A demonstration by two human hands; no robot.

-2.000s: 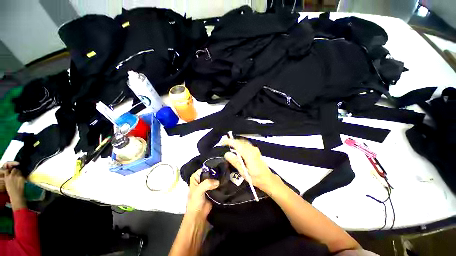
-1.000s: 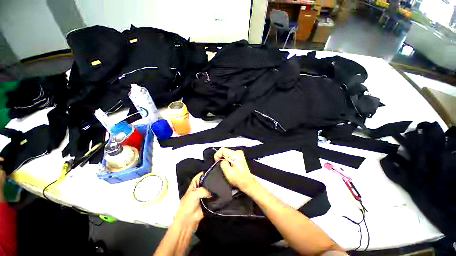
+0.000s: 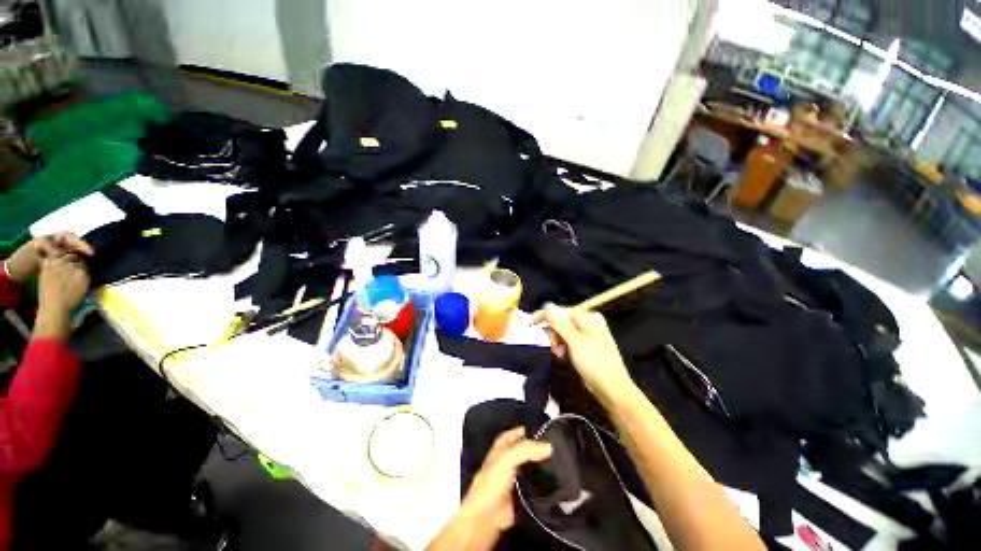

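My left hand (image 3: 503, 474) holds the edge of a black fabric piece (image 3: 586, 468) with a pale curved line along its rim, at the bottom centre. My right hand (image 3: 581, 342) is raised above the piece and holds a pale wooden stick (image 3: 622, 291) that points up to the right. The stick's other end, near my fingers, is too blurred to tell. The orange jar (image 3: 497, 305) stands open just left of my right hand, beside the blue cup (image 3: 452, 313).
A blue tray (image 3: 366, 392) holds a bottle and a red container. A spray can (image 3: 438, 253) stands behind it, a tape roll (image 3: 401, 443) lies in front. Black bags (image 3: 430, 161) and straps cover the back and right. Another person's hands (image 3: 59, 274) are at the left.
The view has turned right and tilted. My right hand has left the black piece and moved up beside the orange jar, with the wooden stick held out. My left hand still holds the piece.
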